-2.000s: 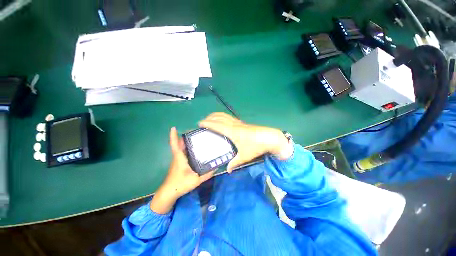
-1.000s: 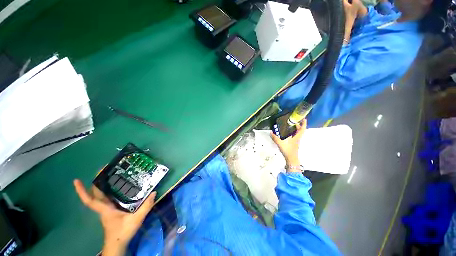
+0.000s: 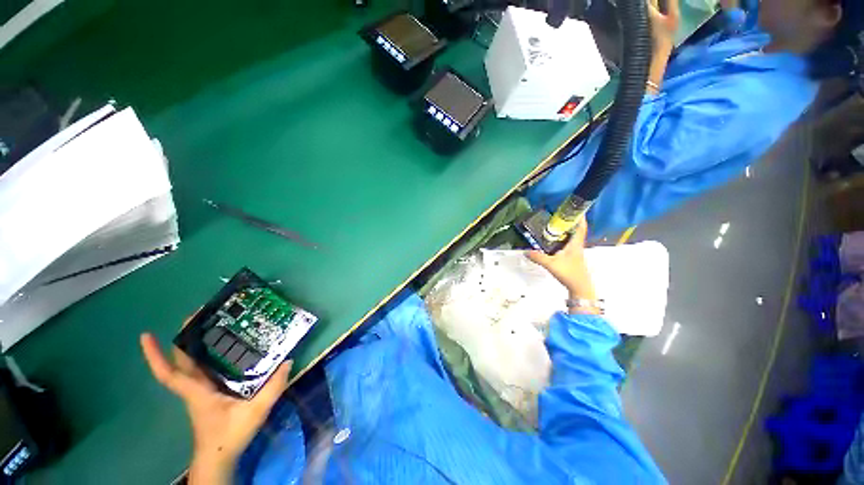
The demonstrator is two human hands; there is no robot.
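Note:
My left hand [image 3: 220, 407] holds an open meter body with its green circuit board [image 3: 254, 327] facing up, over the front edge of the green bench. My right hand [image 3: 570, 267] is stretched out to the right and holds a small black front bezel [image 3: 538, 227] at the yellowish tip of the air nozzle [image 3: 566, 218]. The nozzle tip covers part of the bezel. Dark tweezers [image 3: 261, 224] lie on the mat.
Overlay backing sheets [image 3: 90, 204] are stacked at left. Two panel meters [image 3: 455, 102] stand beside a white-grey box [image 3: 542, 71]. A black hose [image 3: 625, 114] hangs at right. Below the bench edge are a waste bag [image 3: 497, 322] and white board [image 3: 633, 284]. Another person [image 3: 711, 123] sits at upper right.
The view has swung right. The meter was held in both hands; now its board body is in my left hand and the bezel is in my right at the nozzle. The bezel has tilted since one second ago.

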